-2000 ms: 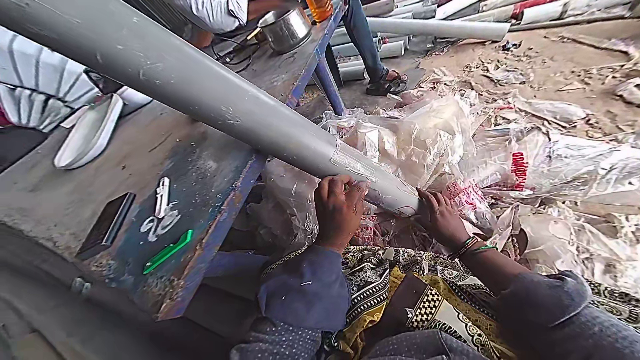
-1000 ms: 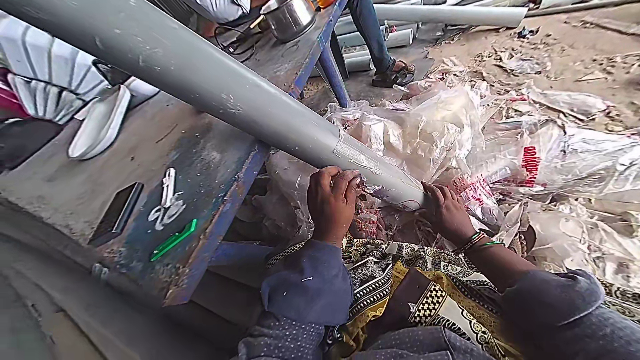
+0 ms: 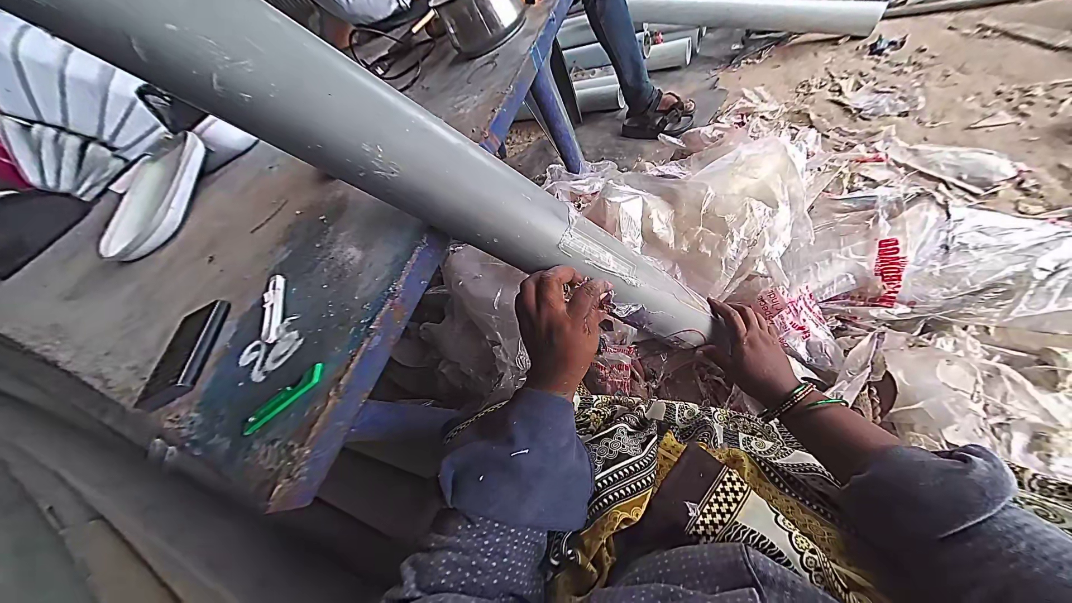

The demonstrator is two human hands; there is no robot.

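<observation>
A long grey plastic pipe [image 3: 402, 159] slopes from the upper left, over the edge of a worn table, to its lower end above my lap. Clear film clings around that lower end. My left hand [image 3: 559, 327] is at the near side of the pipe, fingers curled and pinching what looks like a bit of the film. My right hand [image 3: 749, 347], with bangles at the wrist, rests its fingers on the pipe's end rim. On the table left of the pipe lie white-handled scissors [image 3: 272, 327], a green utility knife [image 3: 285, 399] and a black rectangular block [image 3: 184, 355].
The worn blue-edged table [image 3: 343, 276] also bears a white shoe-like object [image 3: 155, 197] and a steel pot [image 3: 477, 23]. Crumpled plastic film [image 3: 712, 201] covers the ground beyond my lap. A person's sandalled foot [image 3: 659, 115] stands near stacked grey pipes [image 3: 670, 54].
My left hand has lifted from lying on the pipe to a curled pinch at its near side. My right hand stays at the pipe's end.
</observation>
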